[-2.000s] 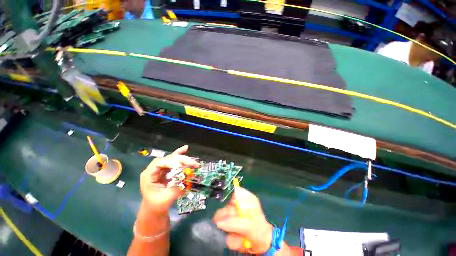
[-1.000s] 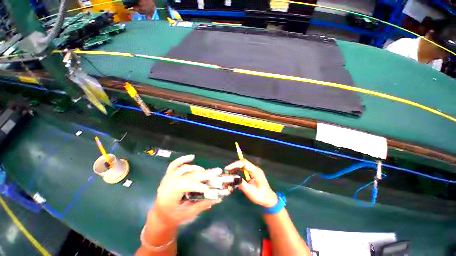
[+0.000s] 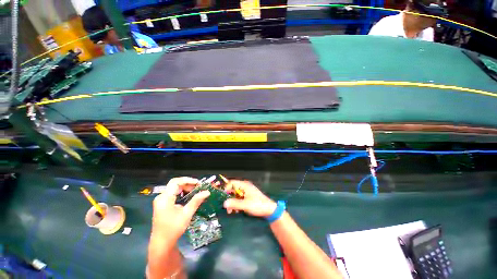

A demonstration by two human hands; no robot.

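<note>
A green circuit board (image 3: 210,205) is held tilted between my two hands above the bench. My left hand (image 3: 173,210) grips its left side, thumb on the near face. My right hand (image 3: 248,199), with a blue wrist strap (image 3: 277,211), touches its right edge and also holds a thin yellow stick (image 3: 237,190). A second circuit board (image 3: 204,232) shows just below the held one, near my left thumb; whether it rests on the bench or is held I cannot tell. Parts of the held board are hidden by my fingers.
A cream pot (image 3: 105,218) with a yellow stick stands left. A clipboard with paper (image 3: 371,252) and a calculator (image 3: 430,254) lie right. A blue cord (image 3: 343,162) is clipped to the line edge. Black mats (image 3: 234,76) lie on the upper shelf. Two people are beyond.
The view has swung, levelling the shelf edge and showing more of the calculator. The boards, mostly hidden by my fingers a second ago, now show, one tilted between my hands and one below.
</note>
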